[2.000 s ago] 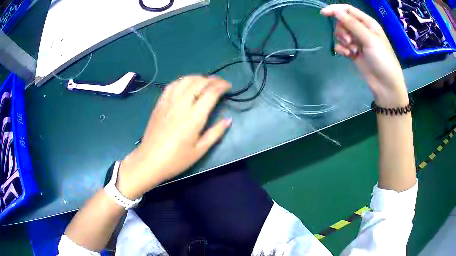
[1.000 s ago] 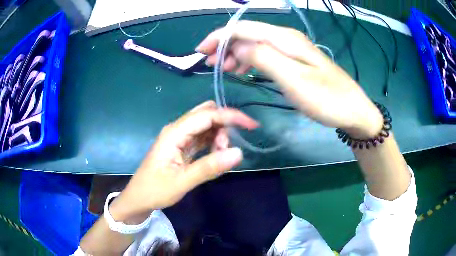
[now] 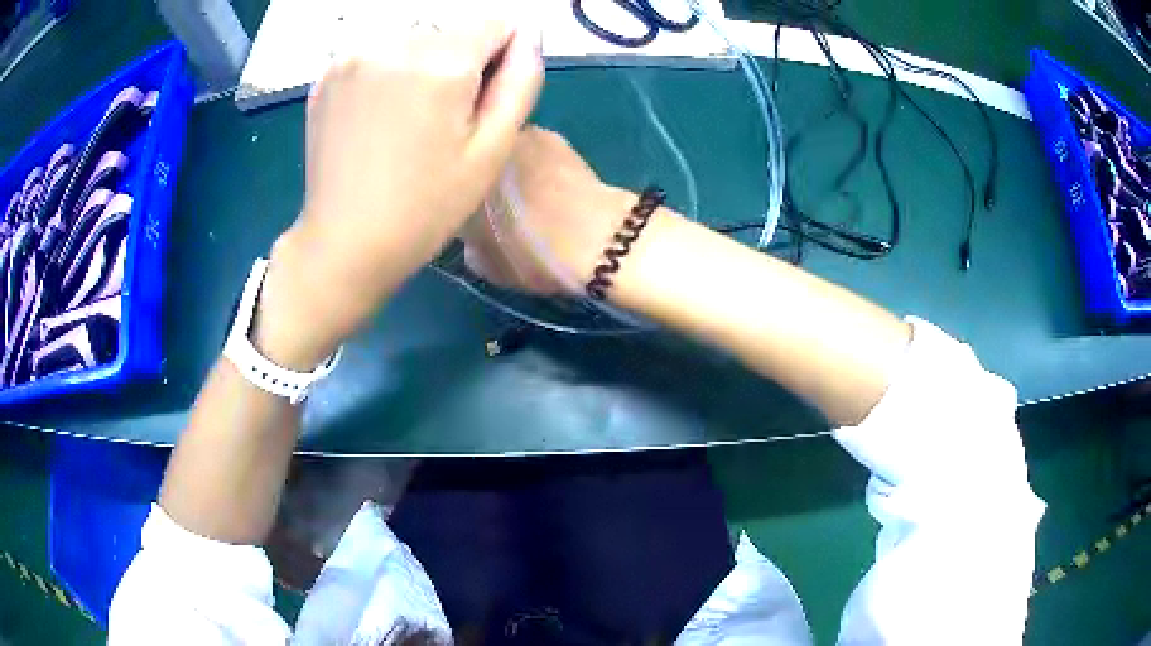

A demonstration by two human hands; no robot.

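My left hand (image 3: 391, 164), with a white band at its wrist, is raised over the bench at upper left; its fingers are bunched and blurred. My right hand (image 3: 537, 215), with a black coil bracelet, reaches left and touches or overlaps it. What the fingers hold is hidden. Clear filament (image 3: 773, 152) curves down right of the hands, and thin strands pass across and below my right hand. The pink-and-black pen is not visible. A small plug (image 3: 492, 346) lies on the bench below the hands.
A blue bin of pens (image 3: 149, 271) stands at left, another (image 3: 1058, 158) at right. Black cables (image 3: 890, 152) lie tangled at upper right. Black loops (image 3: 631, 19) rest by the white board (image 3: 284, 57) at the back. The bench's curved front edge runs below.
Both hands have moved up and left and come together over where the pen lay. The filament coil that was between them is now mostly right of and below them.
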